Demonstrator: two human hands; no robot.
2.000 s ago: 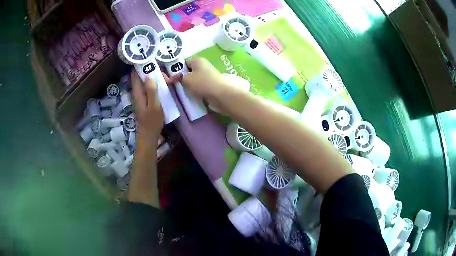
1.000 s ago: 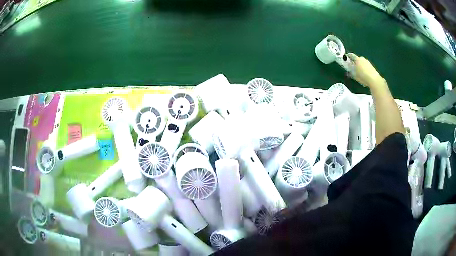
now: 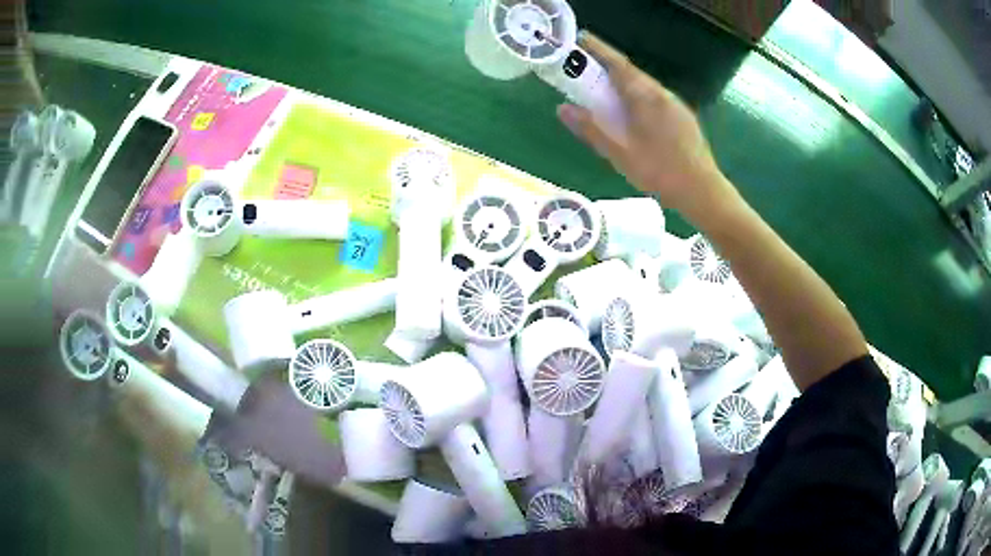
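Note:
My right hand (image 3: 657,136) is raised over the green surface and grips a white handheld fan (image 3: 587,81) by its handle. Its round head, with the open spoked side showing, points up left and is partly cut off by the top edge. A small dark display shows below the head. Many white fans (image 3: 571,380) lie heaped on the table, some with fine-slit rear grilles up. Two fans (image 3: 163,396) lie side by side at the lower left, over the lilac edge. My left hand does not show; the lower left is blurred.
A green and pink printed mat (image 3: 326,141) lies under the fans, with a pink-orange note (image 3: 296,181) and a blue note (image 3: 361,245). A smartphone (image 3: 128,182) lies at the pink end. More fans are at the far left (image 3: 44,174) and bottom right. A green surface (image 3: 359,54) runs behind.
Since one second ago, the view has turned. The right hand with its fan appears larger and nearer the top middle. Earlier, both hands were at two fans beside the carton.

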